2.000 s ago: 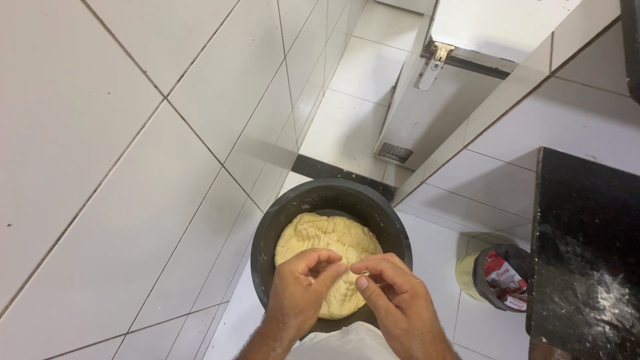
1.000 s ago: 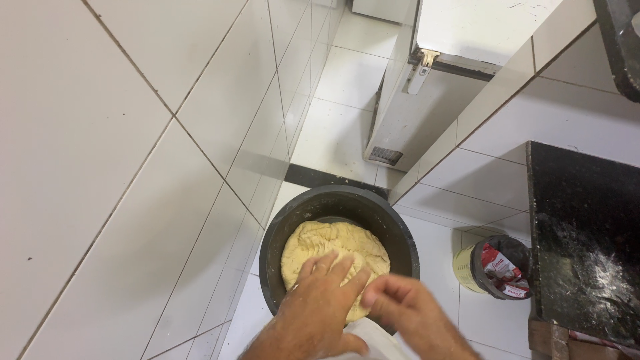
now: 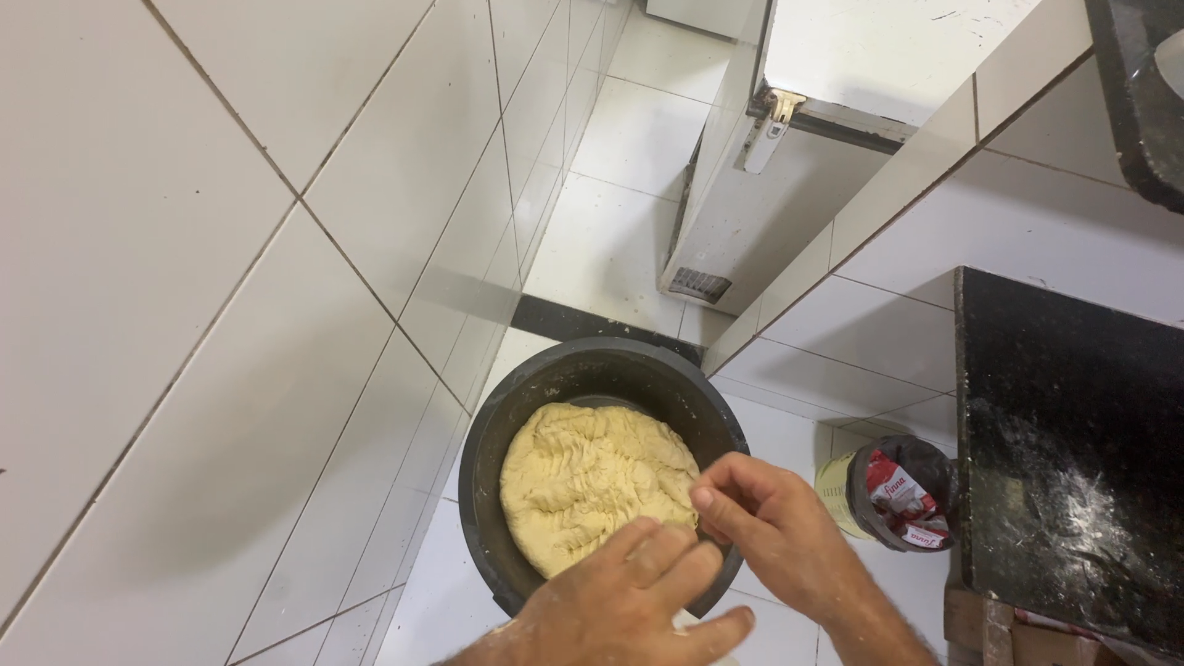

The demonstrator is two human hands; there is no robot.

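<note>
A large lump of pale yellow dough lies in a round dark tub, its top creased and ridged. My left hand is over the near edge of the dough and the tub's rim, fingers spread and back up; whether its fingertips touch the dough cannot be told. To its right, my right hand is above the tub's right rim with thumb and fingertips drawn together. Whether anything small is between those fingertips is hidden.
A white tiled wall rises close on the left. At right are a flour-dusted black countertop and a lined bin holding red and white packaging. Beyond stands a white chest freezer with a latch.
Two seconds ago both hands met fingertip to fingertip over the dough. They have since parted, and my left hand has opened out flat. The right one has moved to the tub's right side.
</note>
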